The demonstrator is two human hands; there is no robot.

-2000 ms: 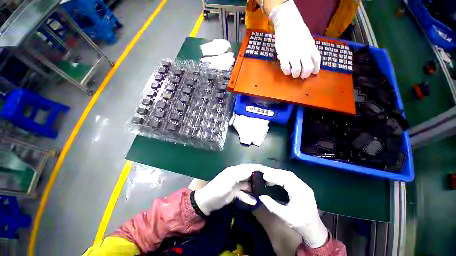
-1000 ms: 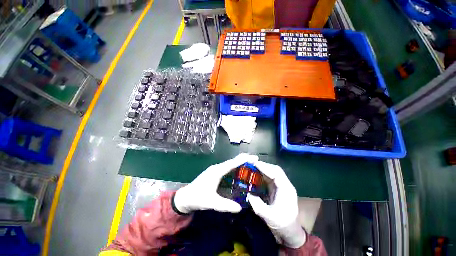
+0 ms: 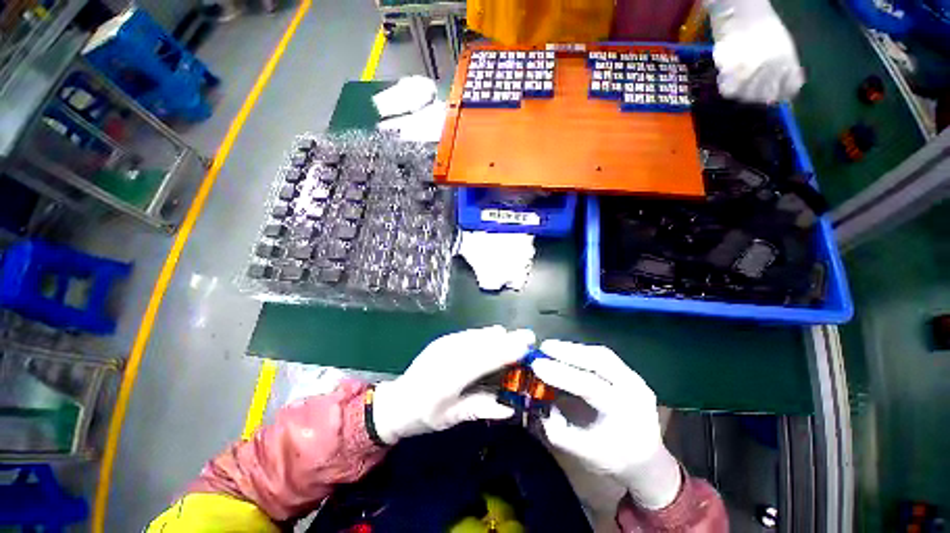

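Observation:
A coil unit (image 3: 526,386) with a copper-orange middle, a blue upper end and a dark lower end is held in front of my body, near the bench's front edge. My left hand (image 3: 450,385), in a white glove, holds it from the left side. My right hand (image 3: 607,408), also in a white glove, grips it from the right, with fingers over its blue top. The fingers hide parts of both ends. Any small part between the fingers cannot be made out.
A clear blister tray (image 3: 349,224) with dark parts is at left. An orange board (image 3: 573,146) with blue-and-white pieces lies over a small blue bin (image 3: 513,217). A large blue bin (image 3: 719,309) holds black parts. White gloves (image 3: 498,258) lie on the bench. Another person's gloved hand (image 3: 755,57) is above the large bin.
The coil unit, first mostly hidden and dark, turned to show its copper; since then my right hand has closed over its top. The other person's hand left the board and is now above the large bin.

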